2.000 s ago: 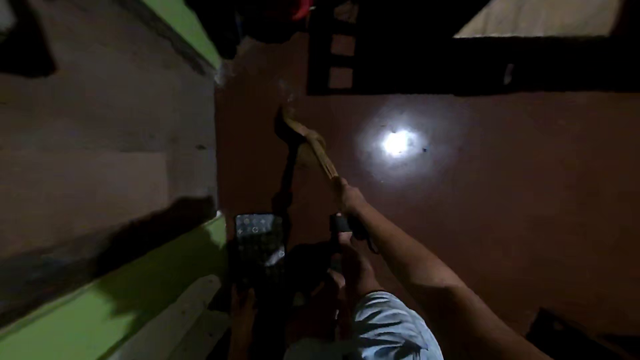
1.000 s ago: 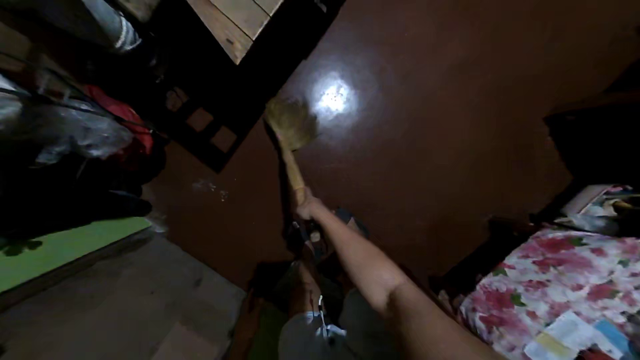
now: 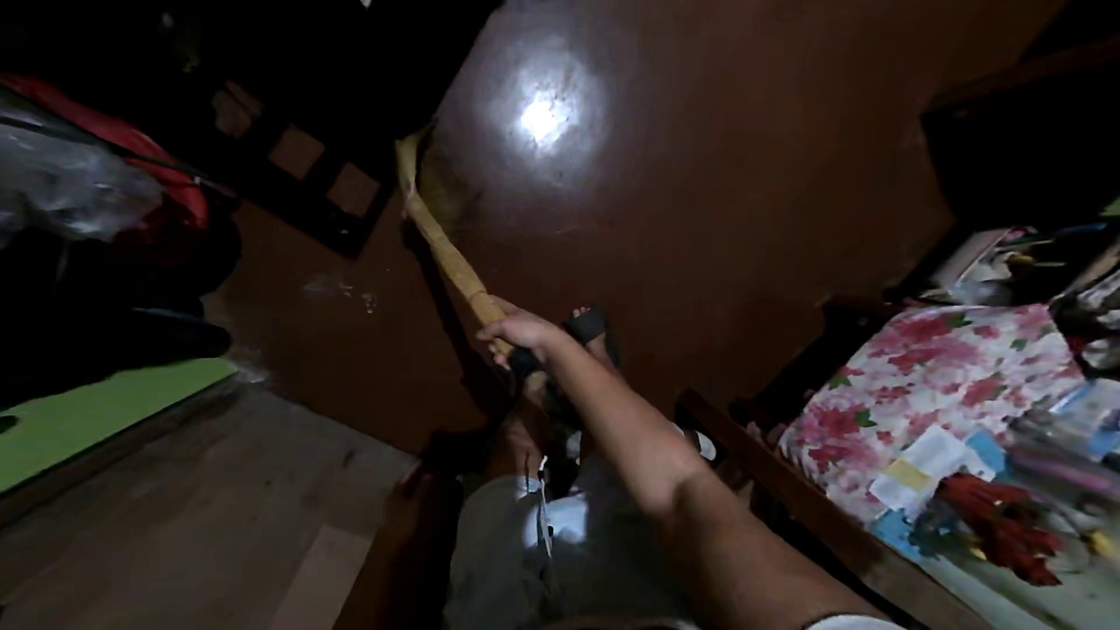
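Observation:
My right hand (image 3: 518, 337) is closed around the pale handle of a soft broom (image 3: 446, 254), which slants up and left from it. The broom's narrow-looking head (image 3: 411, 157) is at the edge of a dark slatted piece of furniture, over the red-brown floor (image 3: 700, 201). My left hand (image 3: 418, 481) hangs low in shadow beside my left thigh; its fingers are too dark to make out. My sandalled feet are just beyond and below the right hand.
Dark slatted furniture (image 3: 328, 232) stands at the upper left, beside clear plastic and a red item (image 3: 179, 192). At the right, a table bears a floral cloth (image 3: 936, 376), papers and red cloth. A green-sided ledge (image 3: 114, 411) and grey concrete (image 3: 219, 499) lie at the lower left.
The view has turned strongly since two seconds ago. The broom head, spread out on the floor one second ago, now appears narrow at the dark furniture's edge. The phone-like device seen earlier no longer shows.

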